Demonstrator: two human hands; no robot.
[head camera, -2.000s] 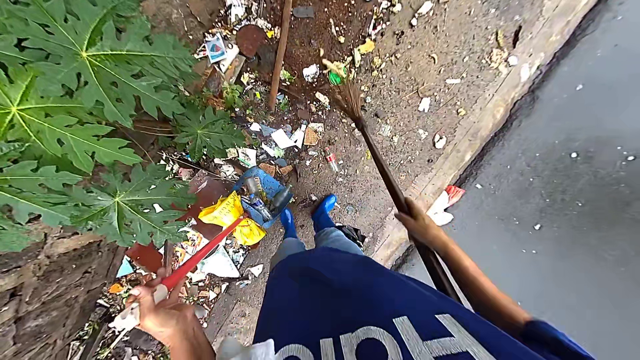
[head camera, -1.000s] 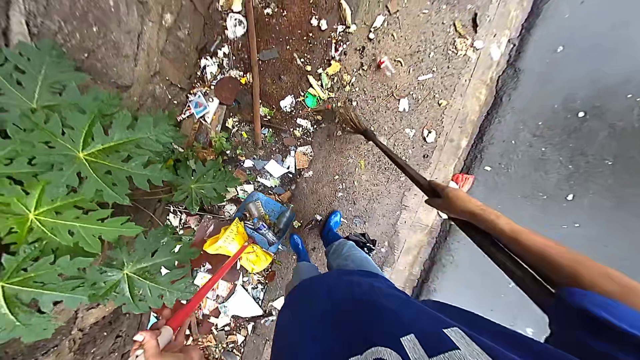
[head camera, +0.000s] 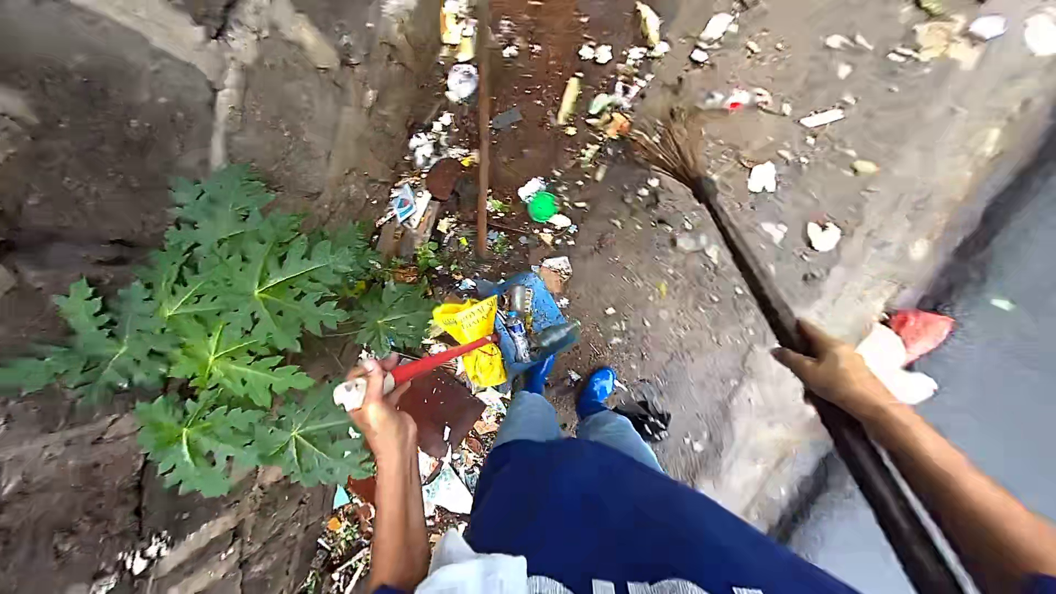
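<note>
My left hand (head camera: 381, 404) grips the white end of a red handle (head camera: 441, 360) that runs to a blue dustpan (head camera: 540, 307). Plastic bottles (head camera: 517, 337) and a yellow plastic bag (head camera: 470, 330) lie in and against the pan, beside my blue boots (head camera: 596, 389). My right hand (head camera: 837, 370) is closed around the dark pole of a stick broom (head camera: 747, 256). The broom's bristles (head camera: 672, 148) are spread over the dirt near scattered litter, up and to the left of that hand. A green round object (head camera: 542, 207) lies on the ground between broom and dustpan.
A stone wall (head camera: 107, 107) and a broad-leaved plant (head camera: 256, 289) stand at the left. A wooden stick (head camera: 483, 132) is near the wall. At the right, a pale kerb (head camera: 767, 445) borders grey pavement (head camera: 1006, 355), with a red wrapper (head camera: 920, 332) by it. A black bag (head camera: 643, 419) lies beside my boot.
The dustpan has come nearer my boots and now overlaps one of them. Both hands keep their holds. The view has shifted considerably.
</note>
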